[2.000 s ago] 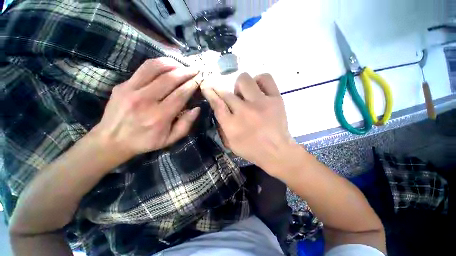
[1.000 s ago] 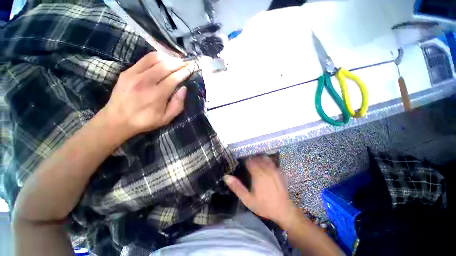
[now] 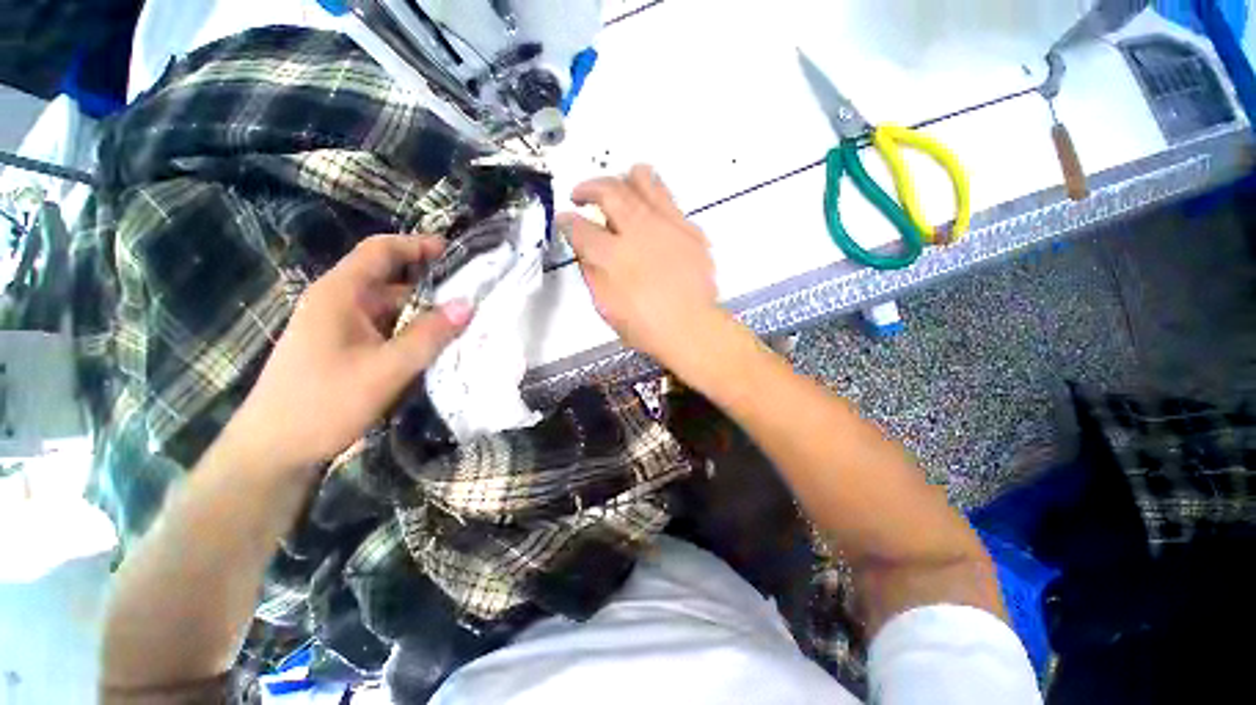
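A plaid garment (image 3: pixel 207 262), dark with cream checks, lies bunched over the table's left part and the wearer's lap. Its white lining (image 3: pixel 482 365) is turned up between the hands. My left hand (image 3: pixel 344 338) pinches the folded garment edge between thumb and fingers. My right hand (image 3: pixel 636 255) is just right of the garment, below the needle area, with fingers bent; whether its fingertips touch the dark edge is unclear. The sewing machine's presser foot area (image 3: pixel 530 117) is above the hands, and the garment's upper edge reaches it.
Scissors (image 3: pixel 882 186) with green and yellow handles lie on the white table to the right. A wooden-handled hooked tool (image 3: pixel 1068 159) lies further right. The ruler-marked table edge (image 3: pixel 964 241) runs below them. A blue crate (image 3: pixel 1019 551) and plaid pieces (image 3: pixel 1171 461) are low at right.
The garment edge by the needle has been folded back, showing white lining. My right hand has come up from below the table edge to the machine. My left hand has moved down. The view has shifted.
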